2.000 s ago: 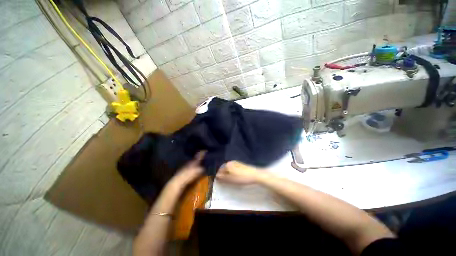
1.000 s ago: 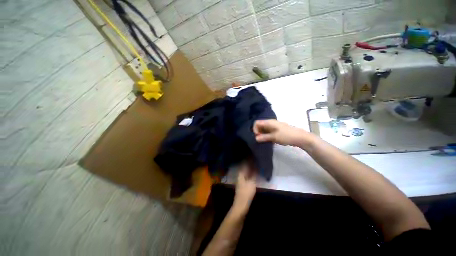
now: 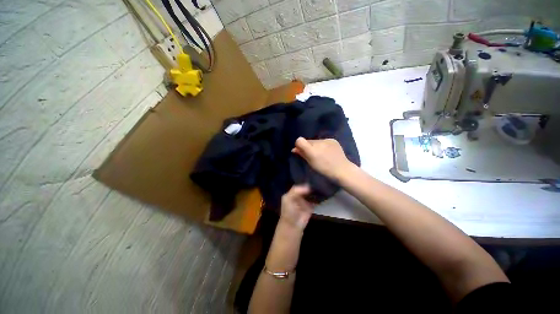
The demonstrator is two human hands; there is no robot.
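A heap of dark navy to black cloth [image 3: 245, 156] lies at the left end of the white table, partly over the brown cardboard. A small white patch [image 3: 233, 128] shows on its upper left. My right hand [image 3: 320, 154] is on the right part of the heap, its fingers closed on the cloth. My left hand [image 3: 297, 205] is at the heap's lower edge near the table's front edge, slightly blurred. Its fingertips meet the cloth, but its hold is hard to make out.
The cream sewing machine [image 3: 448, 92] stands at the right, its metal plate [image 3: 423, 156] set in the white table [image 3: 374, 199]. Brown cardboard [image 3: 153, 153] covers the left corner. A yellow plug [image 3: 186, 76] hangs above it. A short green cylinder [image 3: 332, 67] lies by the wall.
The heap has moved from beside the machine to the left and is more bunched. My right hand has gone from open air onto the cloth. The view has shifted, too.
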